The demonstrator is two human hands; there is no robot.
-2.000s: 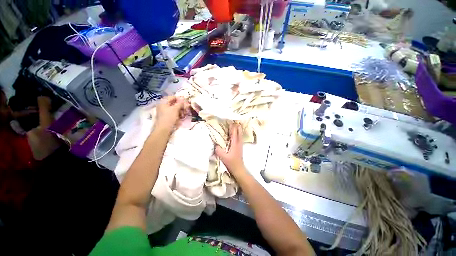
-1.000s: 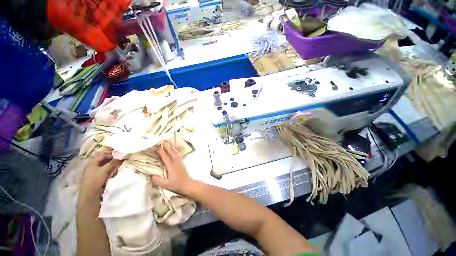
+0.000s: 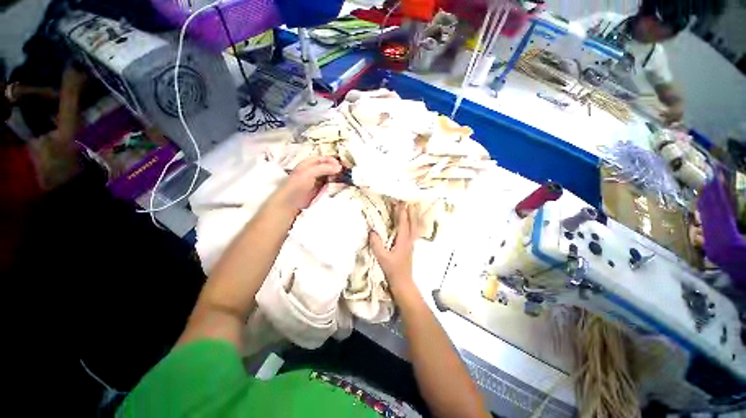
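Observation:
A large heap of cream garment pieces [image 3: 409, 143] lies left of the sewing machine, with cloth hanging over the table's front edge. My left hand [image 3: 313, 178] is at the heap's middle left, fingers bent and closed on the cloth beside a small dark spot. What exactly the fingertips pinch is hidden. My right hand [image 3: 398, 245] lies on the cloth to the right, thumb and fingers spread over the folds. The white lockstitch sewing machine [image 3: 638, 265] stands to the right of both hands.
Beige strips [image 3: 604, 359] hang by the machine head. A blue trough [image 3: 523, 147] runs behind the heap. Another machine [image 3: 168, 73] stands at the left with a white cable, and a person's arm [image 3: 67, 110] is beyond it. Another person [image 3: 658, 61] is at the back right.
The view has swung back to the left since a second ago, and a person now shows at the back right. Both hands remain at the same part of the heap.

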